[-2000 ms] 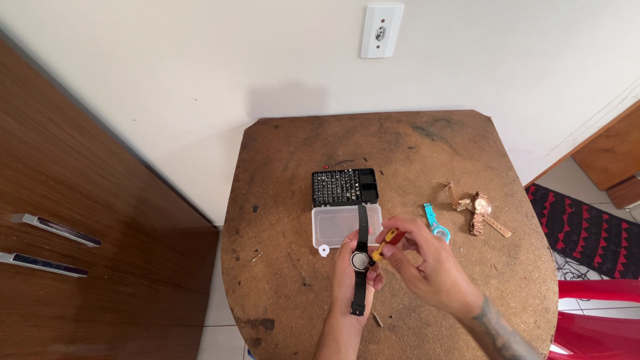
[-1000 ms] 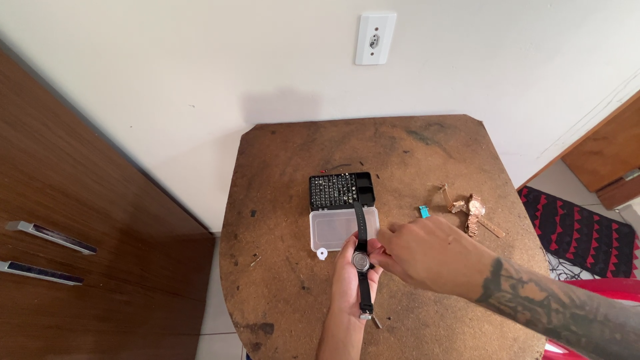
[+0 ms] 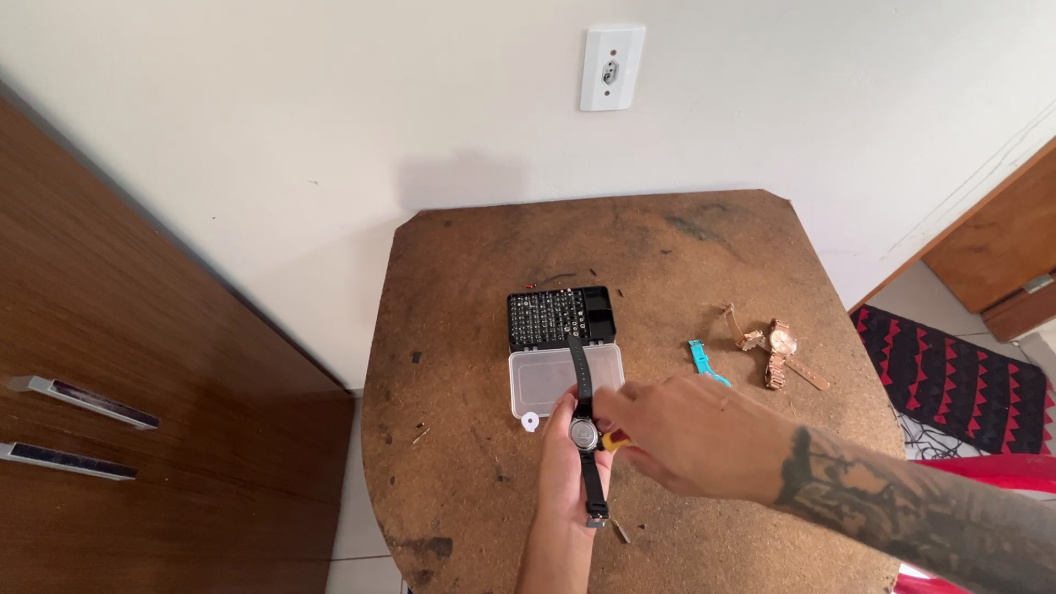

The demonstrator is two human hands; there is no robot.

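Observation:
A wristwatch with a black strap [image 3: 585, 435] lies case-back up in my left hand [image 3: 563, 470], its strap running away from me and toward me. My right hand [image 3: 689, 429] grips a small tool with a yellow handle [image 3: 615, 440] at the right side of the watch case; the tip is hidden. Just beyond my left hand is an open black case of tiny parts [image 3: 544, 318], its clear plastic lid [image 3: 544, 381] folded toward me. A small white disc [image 3: 530, 421] touches the lid's near left corner.
To the right on the brown table [image 3: 462, 330] lie a turquoise strap [image 3: 700, 356], partly behind my right hand, and rose-gold watches [image 3: 781, 337]. A small metal piece [image 3: 621, 532] lies near my left wrist. A wall stands behind, and a wooden cabinet [image 3: 165, 330] at left.
My right hand has turned over the watch's right side; the tool's red and yellow handle showed more two seconds ago. My left hand still holds the watch.

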